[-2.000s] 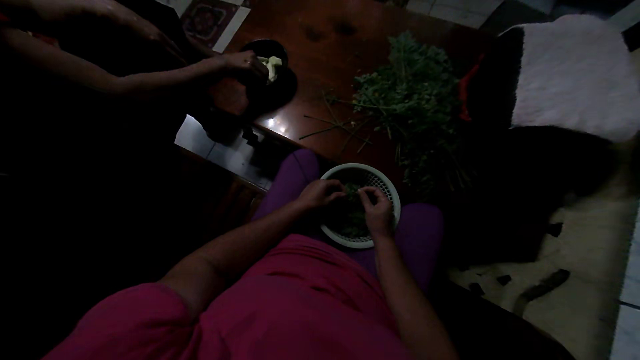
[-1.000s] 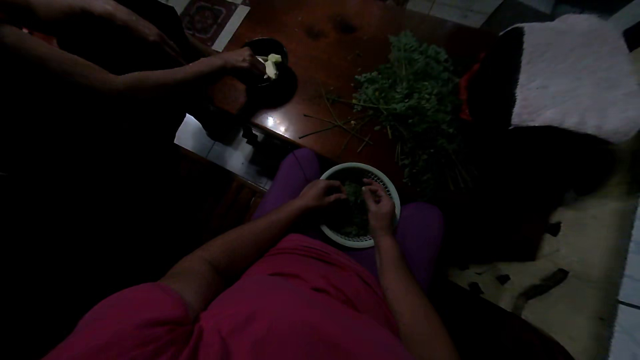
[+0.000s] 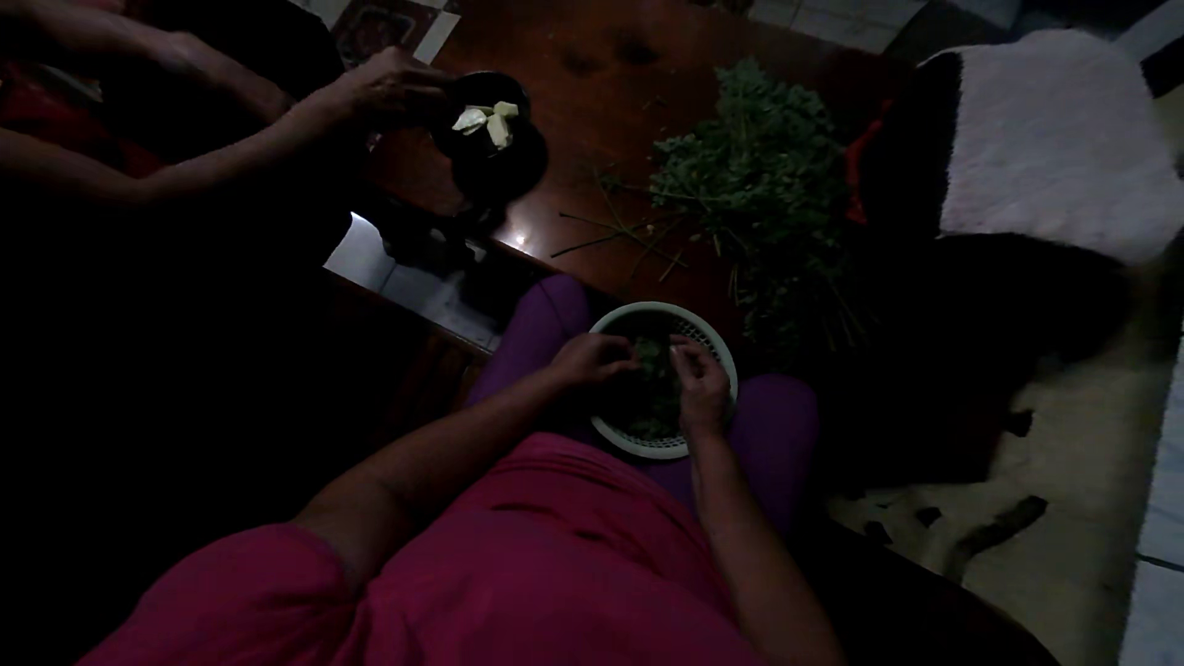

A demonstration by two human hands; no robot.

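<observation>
A pale round plastic basket (image 3: 727,356) with mesh sides rests on my lap between my thighs. Green leaves (image 3: 653,393) lie inside it. My left hand (image 3: 594,359) is over the basket's left side, fingers curled around a leafy sprig (image 3: 647,351). Over the right side is my right hand (image 3: 700,375), thumb and fingertips close together near the same leaves; whether it pinches anything is too dark to tell. A large heap of leafy green stems (image 3: 758,166) lies on the wooden table beyond the basket, with loose bare stems (image 3: 615,227) to its left.
At the left, another person's hand (image 3: 393,83) is beside a dark bowl holding pale cut pieces (image 3: 498,125). The polished wooden table's (image 3: 592,111) near edge runs just past my knees. A white fluffy cloth (image 3: 1054,139) covers something at the right. Dark scraps (image 3: 999,532) lie at lower right.
The other person's hand has moved left, away from the pale pieces, and more of them show in the bowl. My hands stay over the basket with only small finger movements.
</observation>
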